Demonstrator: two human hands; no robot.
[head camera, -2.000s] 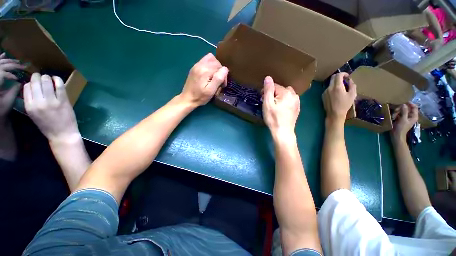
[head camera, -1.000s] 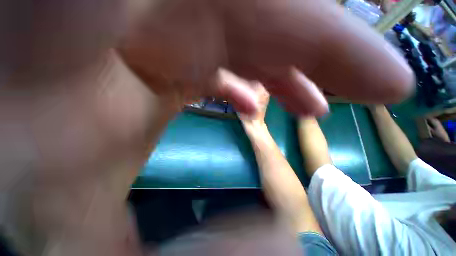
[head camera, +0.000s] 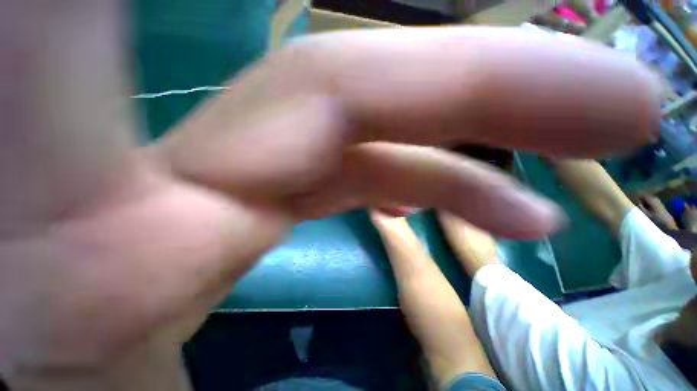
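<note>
My left hand (head camera: 252, 153) is very close to the camera, large and blurred, and fills the left and middle of the head view. Its fingers stretch to the right and are spread, with nothing seen in them. My right forearm reaches up from the bottom over the green table (head camera: 321, 267). Only a bit of my right hand (head camera: 393, 211) shows below the left fingers, so its grip is hidden. The small brown box and its black cables are hidden behind my left hand.
A larger cardboard carton (head camera: 348, 19) shows at the top. A white cord (head camera: 179, 92) lies on the table at the upper left. To my right is a person in a white shirt (head camera: 527, 328), with forearms over the table. Blurred goods and frame bars are at the upper right.
My left hand has left the small box and come up before the camera; its fingers now lie more level. The box is no longer visible. The view has shifted right.
</note>
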